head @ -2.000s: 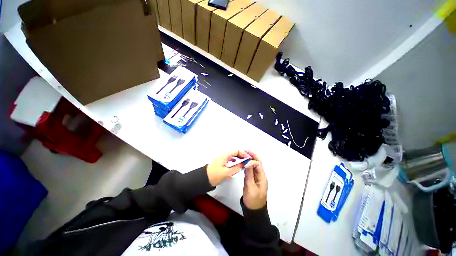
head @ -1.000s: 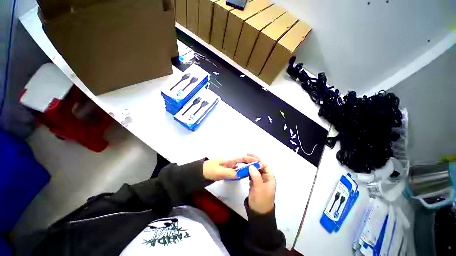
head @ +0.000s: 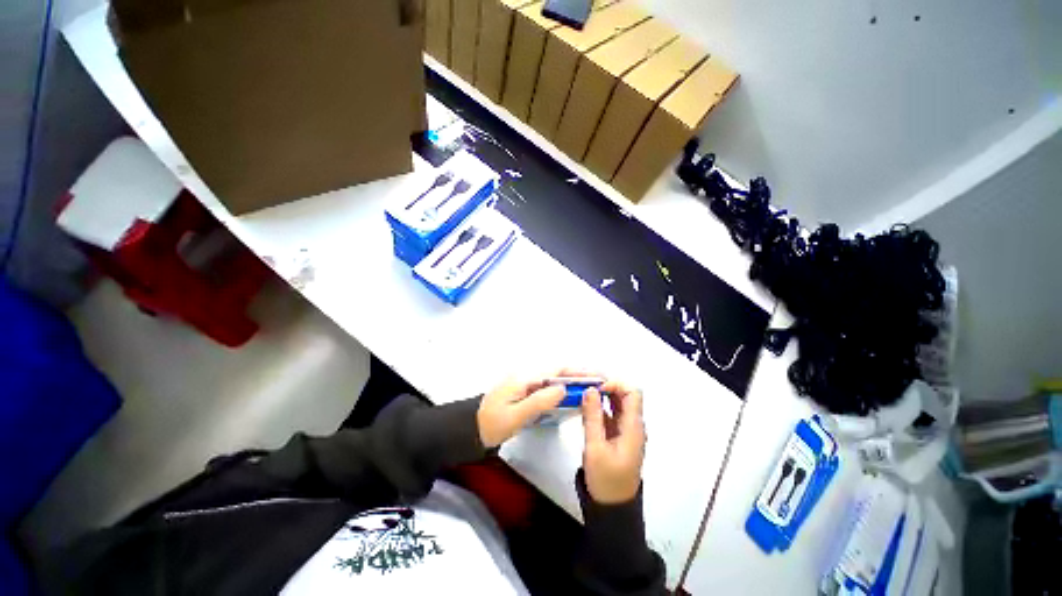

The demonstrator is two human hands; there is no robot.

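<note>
A small blue-and-white retail box [head: 573, 394] is held edge-on between my two hands above the white table. My left hand [head: 518, 410] grips its left part. My right hand [head: 615, 440] has its fingertips at the box's right end. The fingers hide much of the box, and whether its end flap is closed cannot be told. Two neat stacks of finished boxes stand further back, the taller stack [head: 440, 196] behind the lower stack [head: 466, 256], picture side up.
A large brown shipping carton [head: 274, 105] stands at back left, inner boxes [head: 652, 122] along the wall. Black cables [head: 868, 305] lie heaped at right, near blue-and-white carton blanks [head: 794, 483] and a larger pile [head: 868, 541]. White scraps [head: 685, 326] lie on the black strip.
The view has shifted, so the scene sits further right in the picture. The box between my hands has turned from its blue side showing more to nearly edge-on. Both hands stay on it.
</note>
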